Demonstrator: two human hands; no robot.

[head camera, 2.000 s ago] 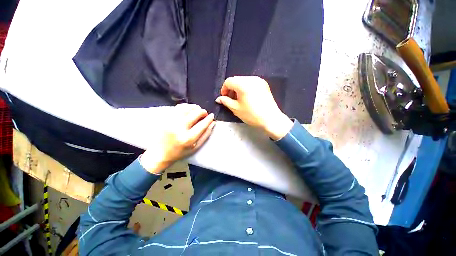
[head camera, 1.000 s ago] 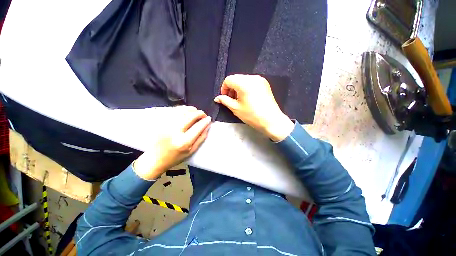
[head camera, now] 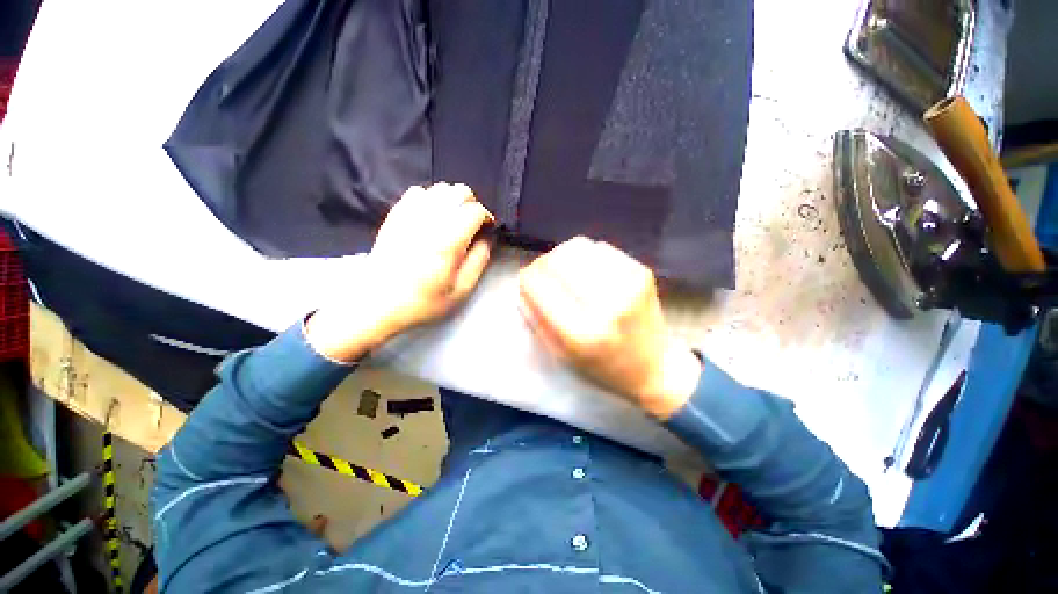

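A dark garment panel lies on the white pressing table cover, with a raised seam running down its middle and a grainy greyer area to the right. Thin wrinkled lining lies at its left. My left hand grips the panel's near edge beside the seam with bent fingers. My right hand is closed at the near edge, right of the seam, and slightly blurred. The edge between my hands is lifted a little. The fingertips of my right hand are hidden.
A steam iron with a wooden handle stands at the right. A metal iron rest is behind it. Black-handled snips lie near the blue edge. Dark cloth hangs below the table's left edge.
My left hand has moved up onto the panel's edge. My right hand has come down and right from the seam and closed. The near edge between them has risen.
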